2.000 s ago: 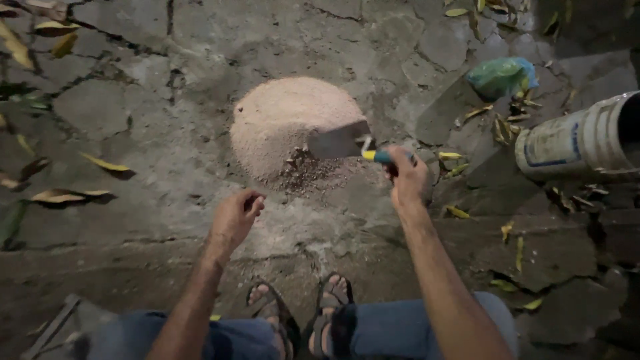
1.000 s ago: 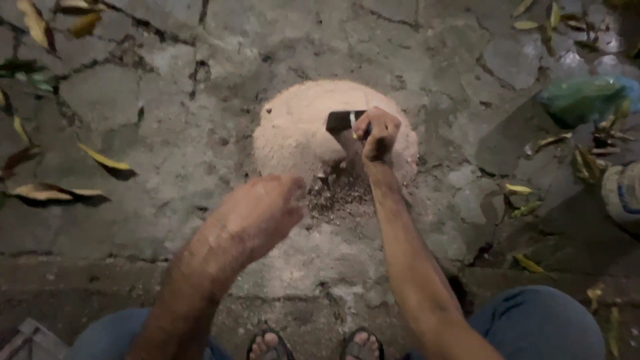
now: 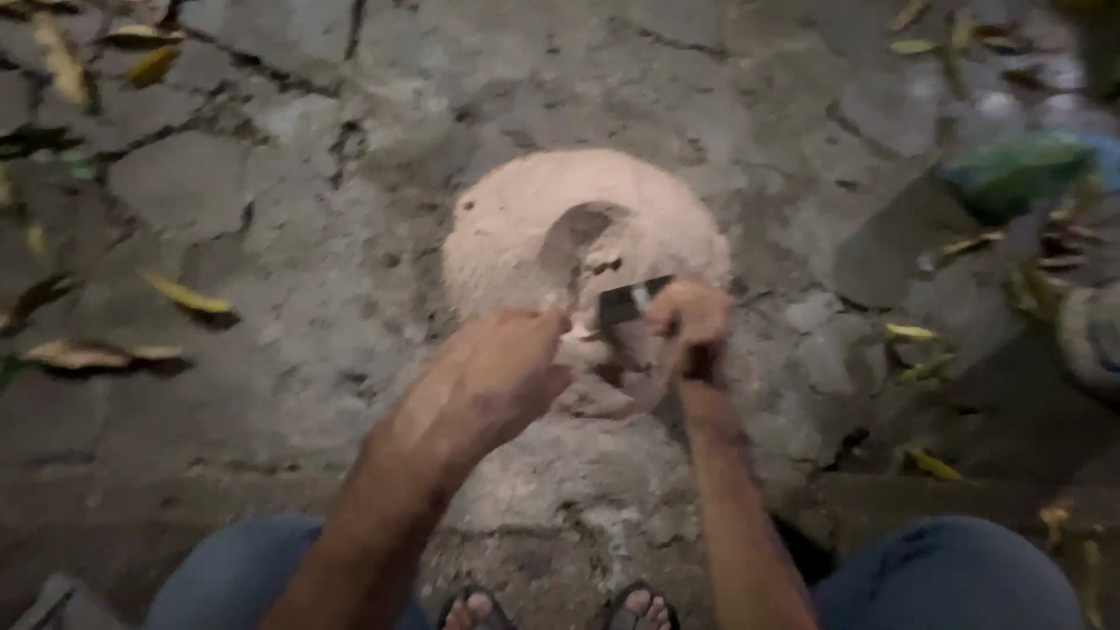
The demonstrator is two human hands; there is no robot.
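Note:
A mound of pale pinkish powder or sand (image 3: 516, 227) lies on the ground, with a curved hollow near its middle and a disturbed front part. My right hand (image 3: 696, 319) grips a trowel (image 3: 623, 304) by its handle, over the right front of the mound; the metal blade points left and is partly blurred. My left hand (image 3: 507, 367) is at the mound's front left, fingertips close to the blade's left end. Whether the left fingers hold or touch anything cannot be told.
Cracked stone paving (image 3: 175, 184) surrounds the mound, with fallen leaves (image 3: 192, 299) scattered at both sides. A green plastic bag (image 3: 1019, 171) lies at the right, above a partly visible bucket (image 3: 1089, 337). My sandalled feet (image 3: 643, 608) are at the bottom edge.
A hollow now shows in the mound's middle, where its surface was smoother before. The trowel has come down toward the front of the mound. My left hand has moved in from the mound's front left.

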